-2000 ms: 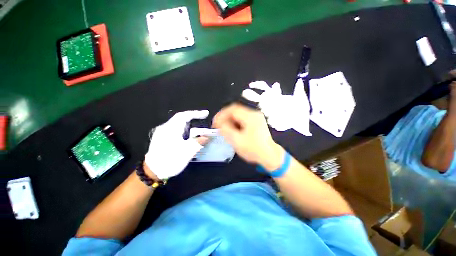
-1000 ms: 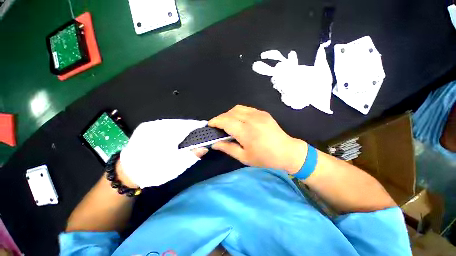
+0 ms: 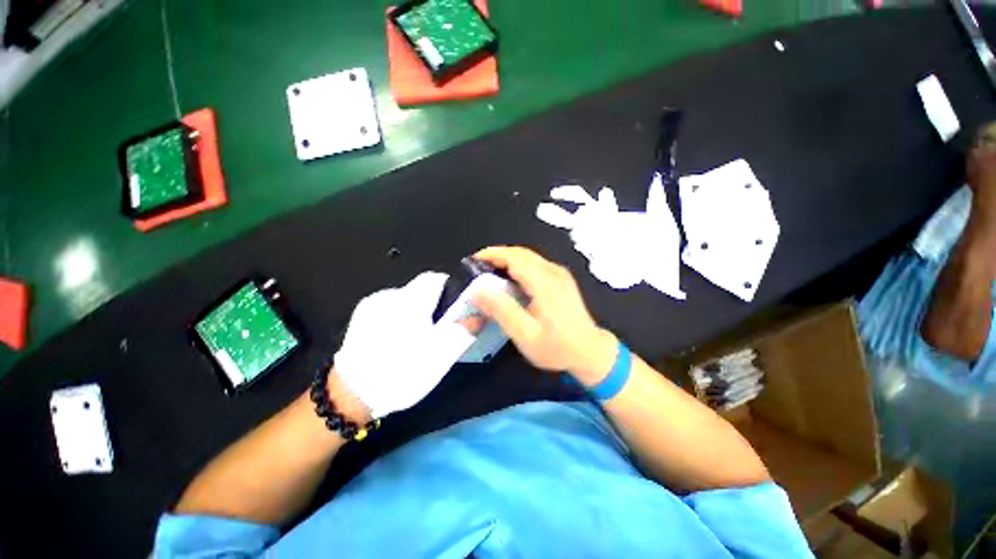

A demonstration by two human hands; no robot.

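Observation:
My left hand (image 3: 399, 344), in a white glove, and my bare right hand (image 3: 549, 317) both hold a covered unit (image 3: 484, 343) close in front of my body. Its white plate and a bit of a dark side show between the hands; the fingers hide the rest. An open unit (image 3: 248, 334) with a green circuit board lies on the black mat to the left of my gloved hand, its connectors pointing up and right. A white plate-topped piece (image 3: 82, 429) lies at the far left.
A spare glove (image 3: 627, 237), a stack of covers (image 3: 730, 227) and a slim black stick (image 3: 668, 140) lie to the right. The green belt carries open units on orange-red pads (image 3: 212, 164) and a white cover (image 3: 334, 114). A cardboard box (image 3: 819, 417) stands below the edge; a person's arm (image 3: 961, 278) is at right.
The unit in my hands has turned from its dark side, with a row of holes, to show its white plate. Both hands still hold it. The view has shifted, so more of the belt shows.

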